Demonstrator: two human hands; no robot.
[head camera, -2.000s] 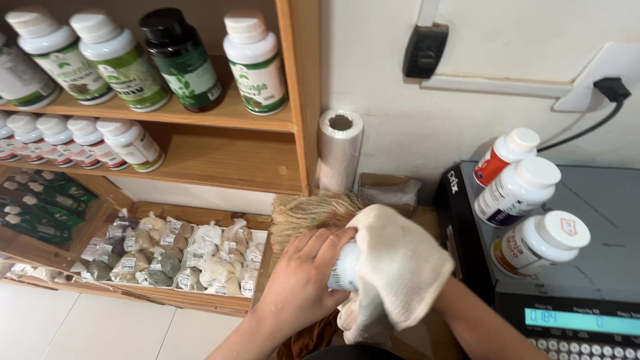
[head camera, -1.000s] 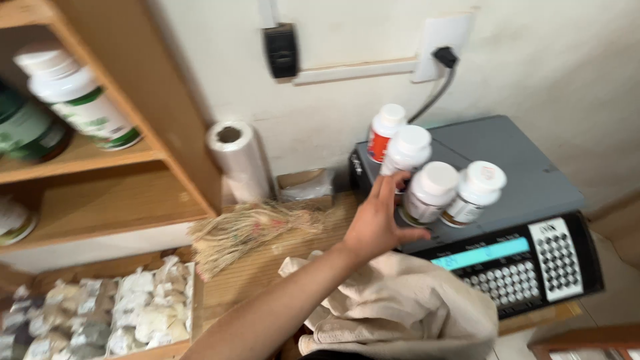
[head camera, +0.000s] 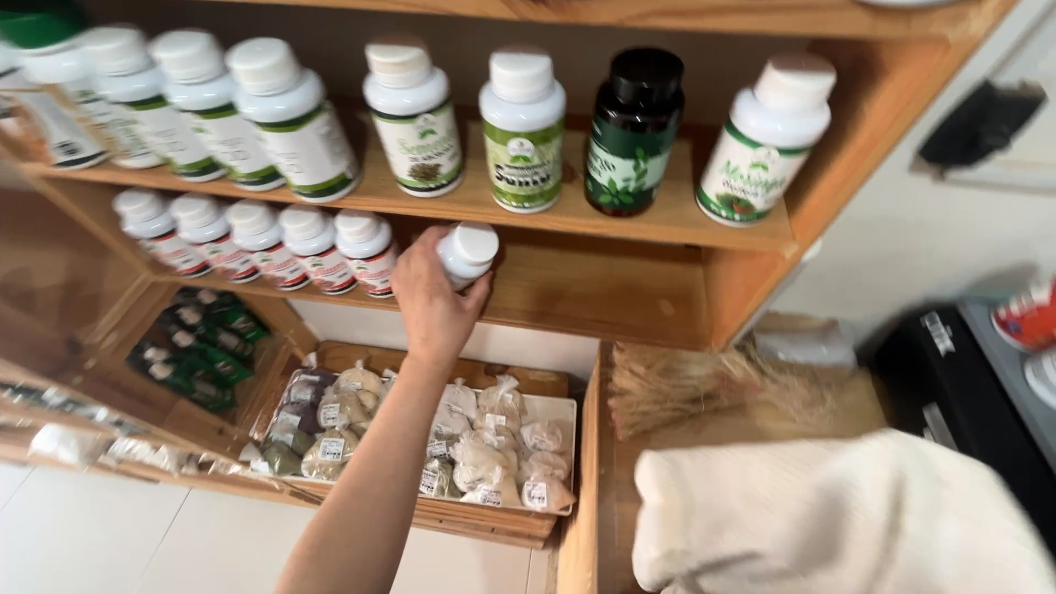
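Note:
My left hand holds a white plastic bottle by its sides at the lower shelf, its fingers partly hidden behind it. Just left of the hand stands a row of white bottles with red labels. The held bottle's label is mostly covered, so I cannot tell whether it matches them. A cream cloth fills the lower right; my right hand does not show.
Several supplement bottles line the shelf above. Below lies a white tray of small tied bags. Dried plant fibres and a black scale with bottles are at the right, and a wooden upright ends the shelf.
The view has swung left to the shelves. My left hand, a second ago at the bottles on the scale, is now at the lower shelf with a white bottle in it.

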